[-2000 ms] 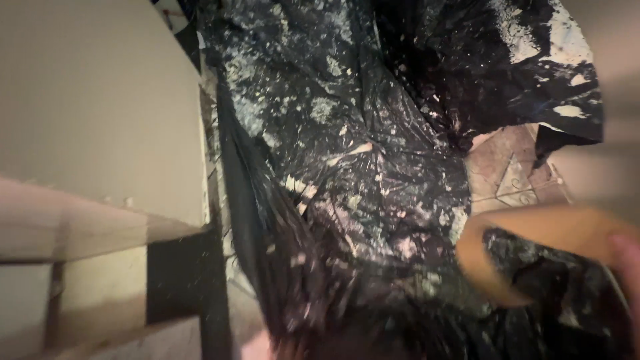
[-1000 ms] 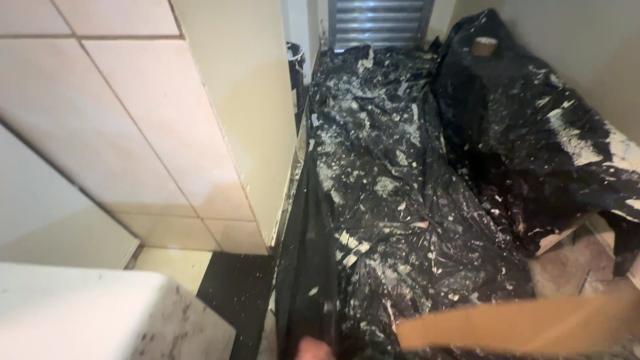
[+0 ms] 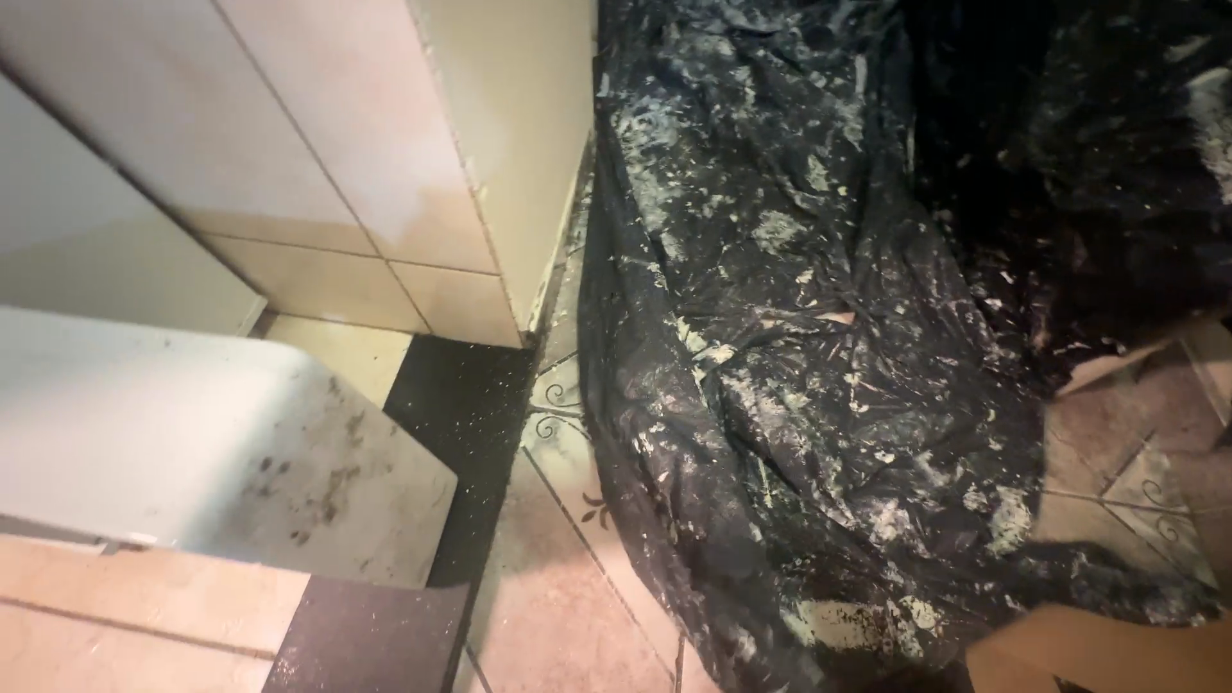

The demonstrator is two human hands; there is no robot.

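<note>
Neither of my hands shows in the head view at this moment. A crumpled black plastic sheet point(image 3: 770, 289), spattered with whitish flakes and smears, covers much of the floor from the middle to the right. At the bottom right corner lies part of a tan, cardboard-like piece point(image 3: 1107, 650), cut off by the frame's edge; whether a hand holds it is hidden. Patterned floor tiles point(image 3: 577, 577) show to the left of the sheet and again at its right side.
At the left, a white box-like fixture point(image 3: 231, 423) with dark stains juts toward the floor. Behind it stands a tiled wall point(image 3: 346, 125) with a plain end face. A dark strip point(image 3: 452, 414) runs along the floor between the fixture and the patterned tiles.
The fingertip at the bottom edge one second ago is out of sight. Less of the tan piece shows, now at the bottom right corner. The view has tilted down, losing the metal louvre.
</note>
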